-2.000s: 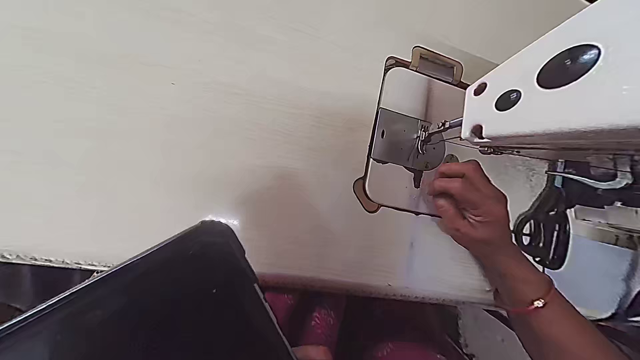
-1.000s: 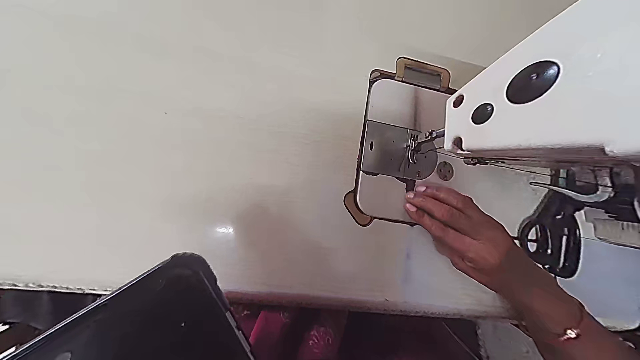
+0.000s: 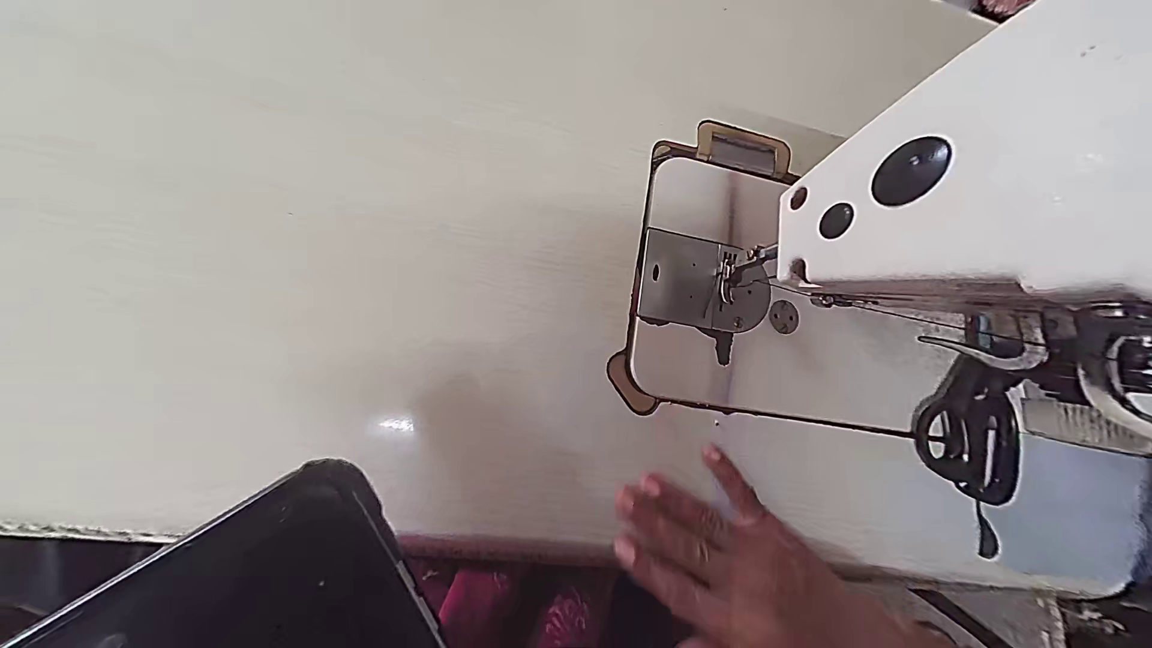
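My right hand [image 3: 738, 558] is spread low over the front edge of the pale tabletop [image 3: 270, 270], slightly blurred, with nothing in it. Above it lies the sewing machine's bed [image 3: 693, 369], with the metal needle plate [image 3: 684, 279] and the presser foot [image 3: 727, 279]. A thread runs from near the needle to the right under the white machine head [image 3: 990, 198]. Black-handled scissors [image 3: 972, 432] rest on the bed's right part. My left hand is out of view.
A dark flat device [image 3: 234, 567] with a raised corner covers the lower left and overlaps the table's front edge. Magenta patterned cloth [image 3: 513, 603] shows below that edge. The machine head overhangs the right side.
My right hand has moved from the machine bed beside the needle plate down to the front edge of the table, and its fingers have spread.
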